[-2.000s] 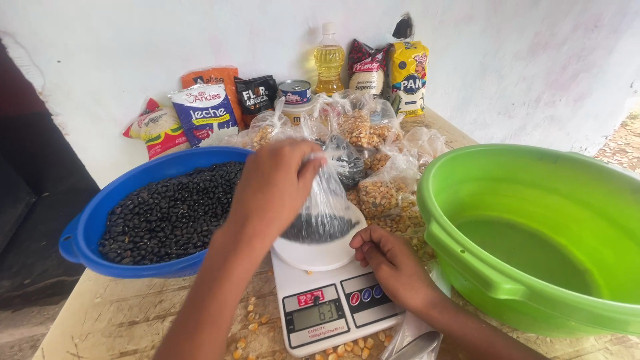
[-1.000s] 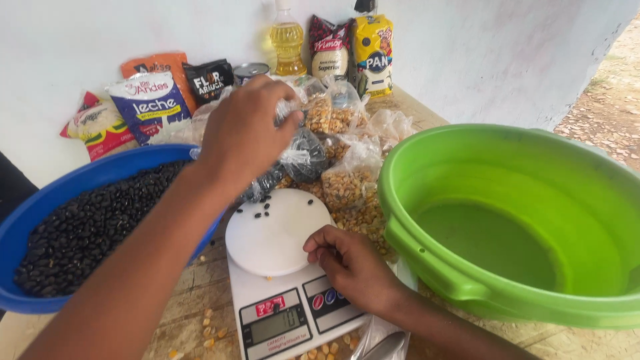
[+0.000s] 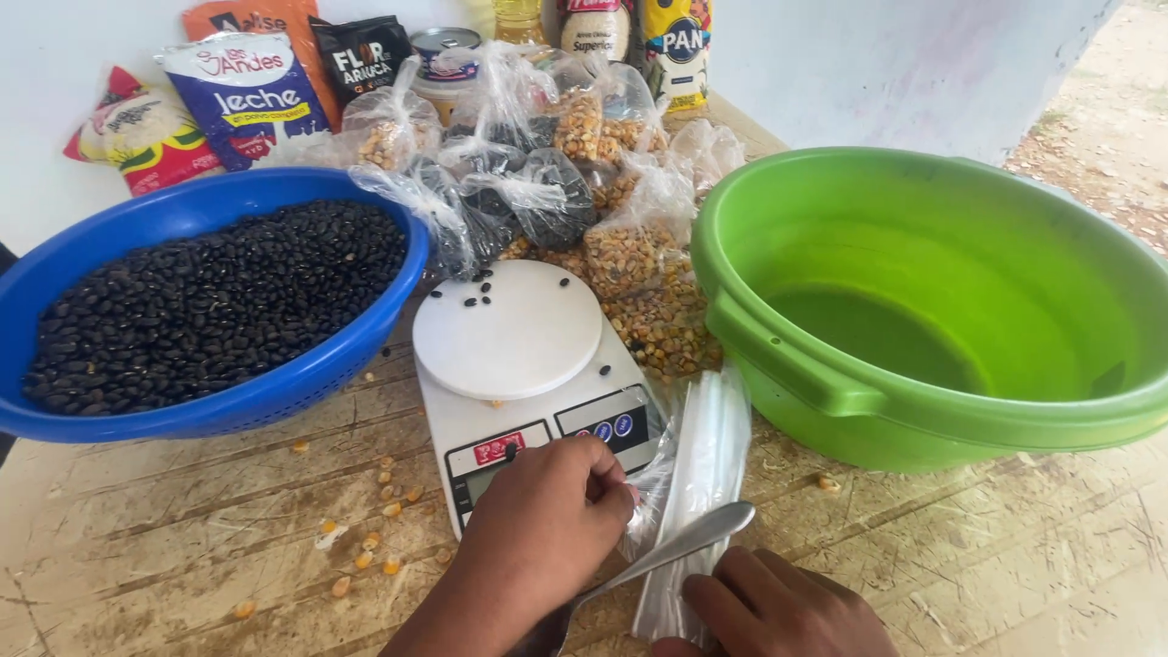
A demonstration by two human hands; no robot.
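My left hand pinches thin clear plastic, seemingly part of a plastic bag, just in front of the white kitchen scale, and covers much of its display. A few black beans lie on the scale's round plate. My right hand rests its fingers on a stack of flat clear plastic bags; whether it grips them is unclear. A metal spoon lies across the stack, its bowl partly hidden by my left forearm. Tied bags of black beans and of corn kernels are piled behind the scale.
A blue basin of black beans stands at the left, a green basin at the right. Loose corn kernels dot the wooden table. Food packets, a can and an oil bottle line the wall.
The bag of black beans held over the scale two seconds ago has left my left hand. That hand has come down from the pile to the front of the scale; my right hand has moved nearer the flat bags.
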